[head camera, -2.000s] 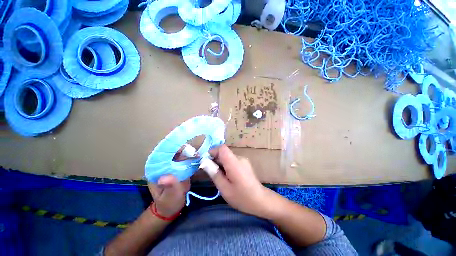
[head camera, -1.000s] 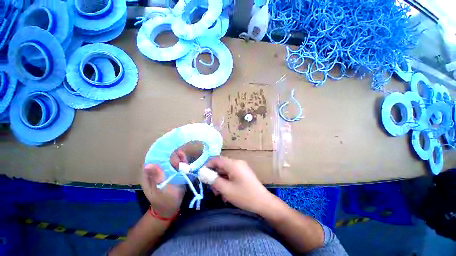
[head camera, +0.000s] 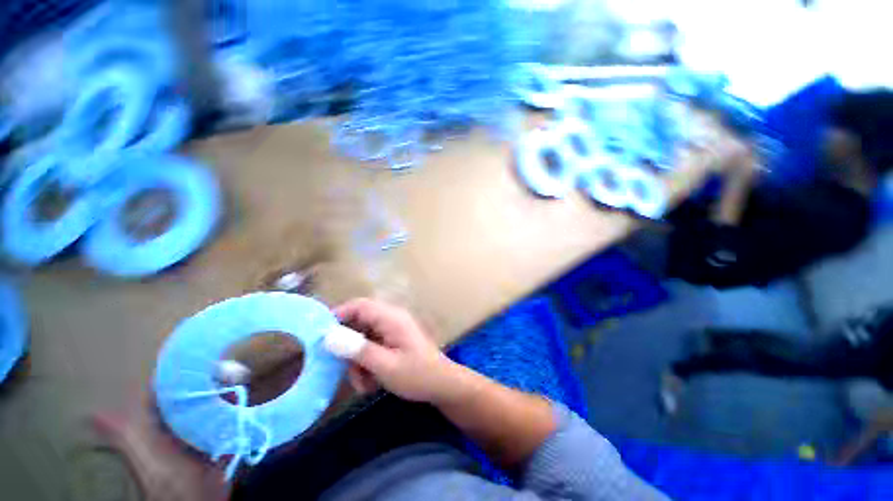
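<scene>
A light-blue pleated ring (head camera: 299, 311) is held between my hands at the lower left. My right hand (head camera: 387, 347) grips its right edge with white-covered fingertips. My left hand (head camera: 171, 455) is blurred and partly hidden under the ring's lower left. One of its white-covered fingertips shows in the ring's opening. Thin light-blue cord (head camera: 245, 431) lies over the ring's lower front and hangs past its edge. The whole picture is motion-blurred.
Cardboard (head camera: 470, 245) covers the bench. Flat rings (head camera: 157, 256) lie at the left. A blurred cord pile (head camera: 411, 59) is at the back. More rings (head camera: 543, 161) lie to the right, near a person in black (head camera: 774, 235). A blue bin of cords (head camera: 519, 357) is below the edge.
The view has swung right, bringing a person into sight. The held ring now faces the camera more fully, and my right hand has moved from its lower inner edge to its right edge.
</scene>
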